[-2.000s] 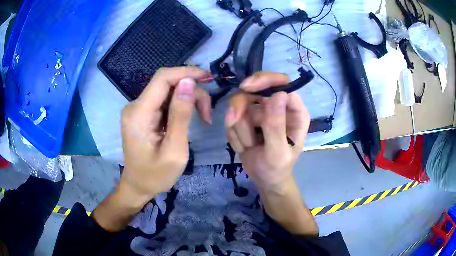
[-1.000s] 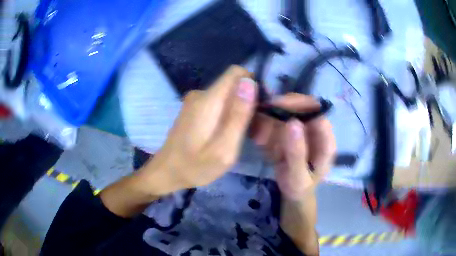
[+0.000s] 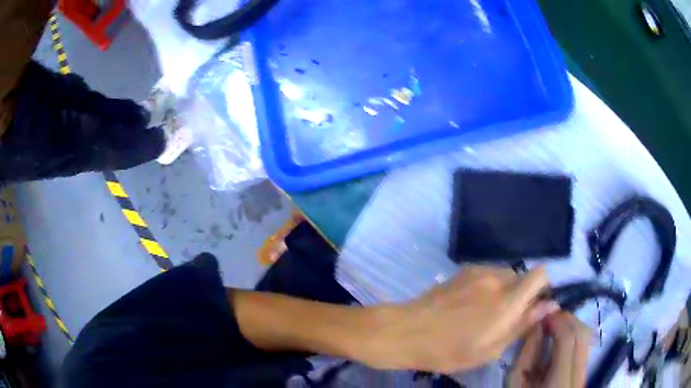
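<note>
My left hand (image 3: 473, 314) reaches in from the lower left, its fingertips pinched at the end of a black curved part (image 3: 583, 291), which looks like a headband or yoke. My right hand (image 3: 557, 352) is cut off by the bottom edge; its fingertips meet the left ones at the same part. The fingers hide the joint, and blur hides any wires or screws. A black small-parts tray (image 3: 511, 216) lies just beyond my left hand. Another black padded headband (image 3: 667, 239) lies right of the tray.
A large blue bin (image 3: 424, 148) with small scraps stands beyond the tray. Clear plastic bags (image 3: 220, 129) hang by its left side, and a black arc (image 3: 220, 29) lies above them. A person's dark sleeve (image 3: 83, 125) is at the left. Striped tape (image 3: 136, 220) crosses the floor.
The view has swung left, so the blue bin fills the top middle and my hands appear at the lower right. My hands remain together at the black part.
</note>
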